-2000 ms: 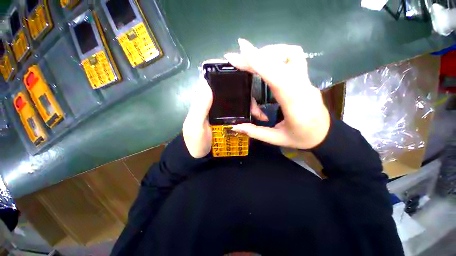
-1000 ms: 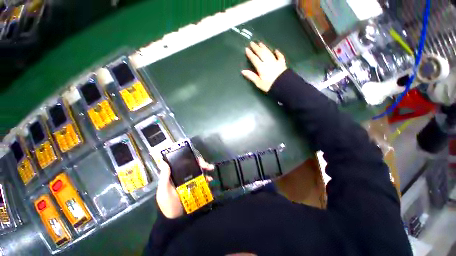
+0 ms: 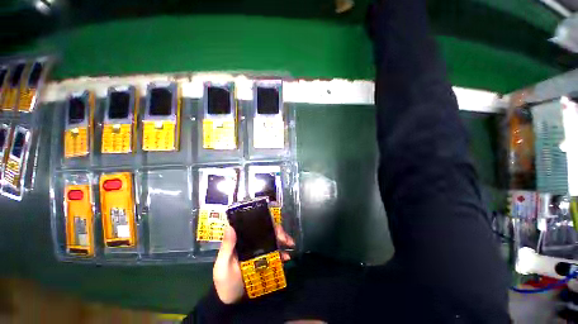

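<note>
My left hand [image 3: 229, 267] holds a keypad phone [image 3: 256, 247] upright, its black-fronted screen and yellow keys facing up, over the near right corner of a clear phone tray [image 3: 170, 180]. My right arm reaches far forward and its hand is past the top edge; a small skin-toned spot beside the sleeve is too small to tell. The tray's back row holds several phones with grey surrounds [image 3: 161, 120]. Its front row has two orange phones back up [image 3: 118, 209], an empty pocket and two phones face up, the right one partly hidden by the held phone.
Another tray with phones [image 3: 19, 158] lies at the far left. A white strip [image 3: 329, 92] runs along the green bench, with a green surface beyond. At the right stand a pale green box [image 3: 544, 149], white tubular parts and a blue cable [image 3: 539, 290].
The view has swung, so the tray now lies straight in front. My right hand, earlier open over the mat, has reached forward out of the picture. My left hand still holds the phone.
</note>
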